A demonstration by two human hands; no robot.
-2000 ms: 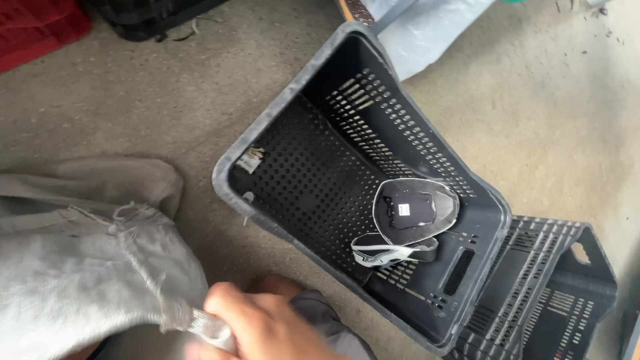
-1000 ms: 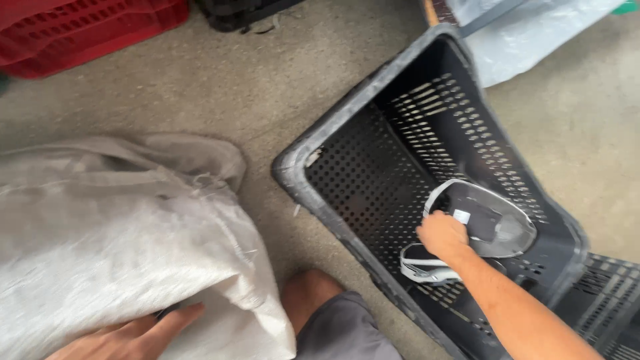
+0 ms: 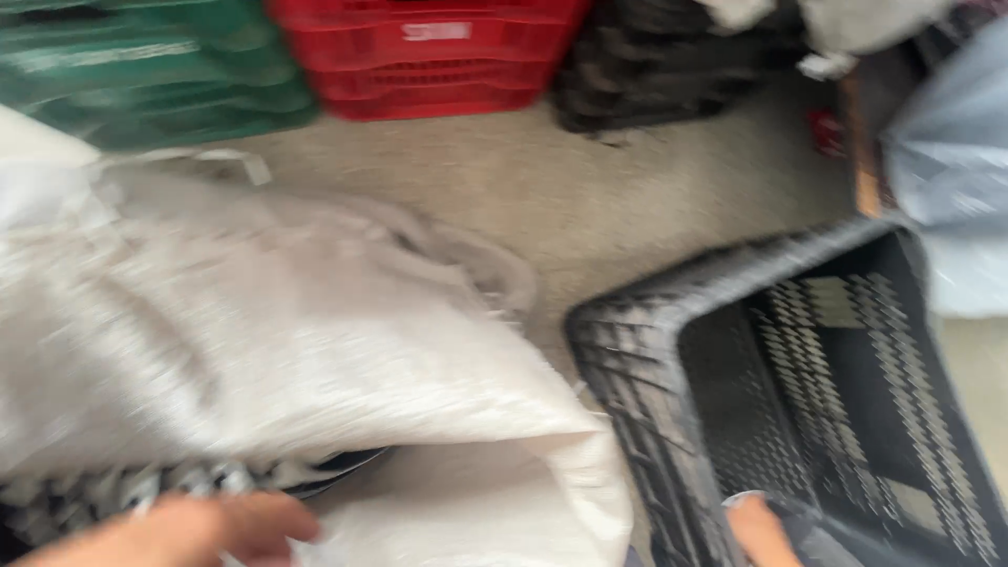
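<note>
A white woven sack [image 3: 339, 362] fills the left and middle, its mouth folded back over dark and white items [image 3: 142, 484] that are too blurred to name. My left hand [image 3: 197, 528] is at that opening, low on the left, blurred, and I cannot tell if it holds anything. My right hand [image 3: 760, 531] is inside the black perforated plastic crate [image 3: 677, 346] at the lower right. Its fingers are closed on the pale rim of a dark piece [image 3: 827, 539], which is mostly cut off by the bottom edge of the view.
Behind the sack stand green crates [image 3: 157, 71], red crates [image 3: 441, 63] and black crates [image 3: 654, 71]. At the right are a wooden edge [image 3: 866, 181] and a bluish-grey plastic bag [image 3: 961, 157]. Concrete floor [image 3: 472, 165] shows between them.
The view has swung left and up, bringing the green crates in. My right hand, on the sack two seconds ago, moved into the crate by one second ago and is still there.
</note>
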